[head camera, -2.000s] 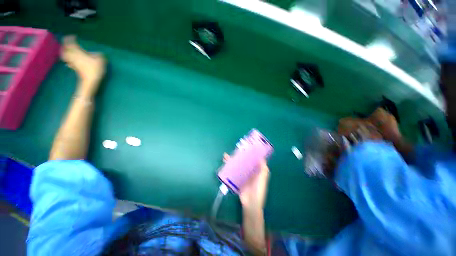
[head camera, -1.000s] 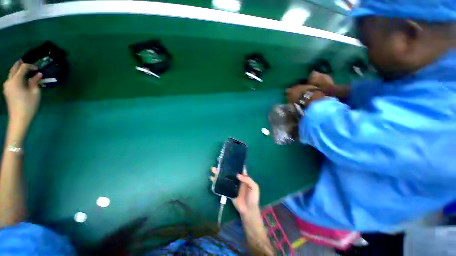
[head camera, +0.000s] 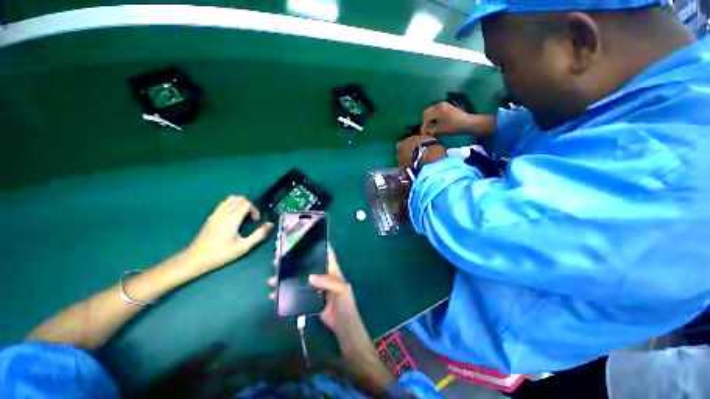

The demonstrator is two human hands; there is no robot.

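My right hand (head camera: 336, 291) holds a dark-framed smartphone (head camera: 302, 269) with a white cable (head camera: 304, 339) at its bottom edge. Its screen shows a partly green camera-like picture. A black-housed module (head camera: 294, 196) with a green circuit board lies on the green mat just beyond the phone, its near edge partly hidden by the phone. My left hand (head camera: 233, 234) is at the module's left corner, thumb and fingers apart; whether the fingertips touch it is unclear.
Two modules (head camera: 165, 94) (head camera: 352, 104) with white connectors lie farther back, below the white rail (head camera: 226, 17). A worker in blue (head camera: 545, 234) handles dark parts at right, beside a clear plastic box (head camera: 387, 201). A white disc (head camera: 360, 215) lies nearby. A pink lattice tray (head camera: 395, 354) is below the bench edge.
My left hand has moved from a module at the far left to one now before the phone. The phone has shifted left in view, and its screen has gone from dark to a camera-like picture.
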